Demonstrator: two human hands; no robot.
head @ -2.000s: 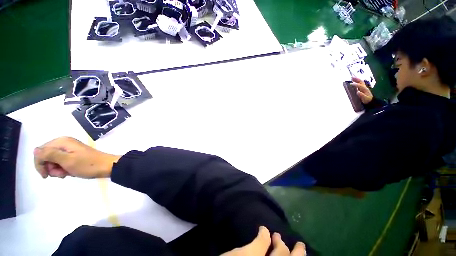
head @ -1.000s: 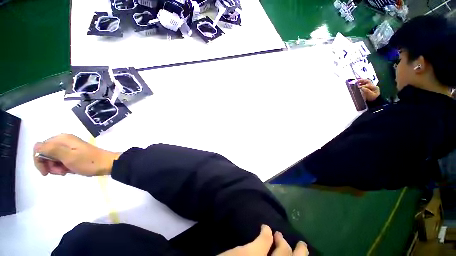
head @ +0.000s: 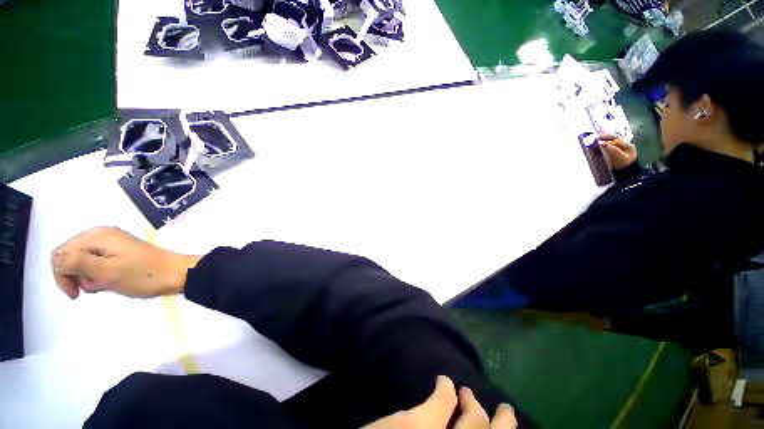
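Note:
My right hand (head: 113, 263) is at the left over the white bench, fingers curled loosely inward; whether something small is inside cannot be told. Its dark sleeve reaches across from the lower right. My left hand (head: 436, 410) is cut off by the bottom edge, its fingers slightly apart on the right sleeve near the elbow, with nothing visible held. Beyond my right hand lie three black square frames (head: 164, 198) with pale octagonal outlines, close together and partly overlapping, with a pale strip (head: 192, 151) between them.
A heap of black frames (head: 348, 49) lies on the farther white board (head: 201, 87). A black tray (head: 12, 276) stands at the left edge. At right a person in dark clothes holds a dark slim rectangle (head: 599, 163) beside white flat parts (head: 605, 111). A green belt (head: 59, 75) runs behind.
My right hand stays in nearly the same place. A thin pale piece seen at its fingers one second ago no longer shows clearly. My left hand and the black frames have not visibly moved.

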